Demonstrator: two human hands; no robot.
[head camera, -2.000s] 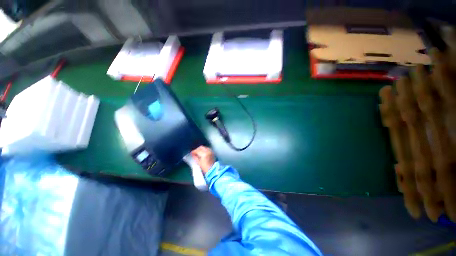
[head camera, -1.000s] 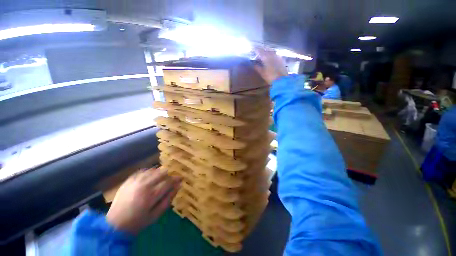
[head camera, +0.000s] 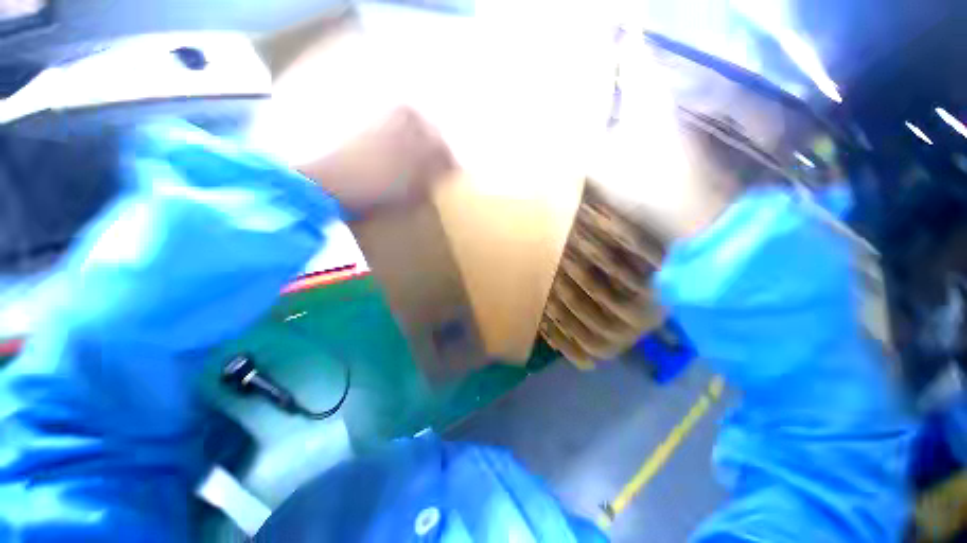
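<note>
A brown cardboard box is tilted in front of me, its upper part washed out by glare. My left hand is blurred and grips the box at its left side. My right hand is raised at the right of the glare, blurred and overexposed; its fingers and any contact with the box cannot be made out. A stack of brown boxes with protruding tabs stands behind the held box, partly hidden by it.
The black handheld scanner lies with its cable on the green bench. A white strip shows at lower left beside a dark, mostly hidden object. A small black oval lies on the white shelf. Yellow floor line at right.
The view has swung back over the bench. My left hand has moved from beside the stack onto a box, now tilted in front of me. My right arm has shifted right in view.
</note>
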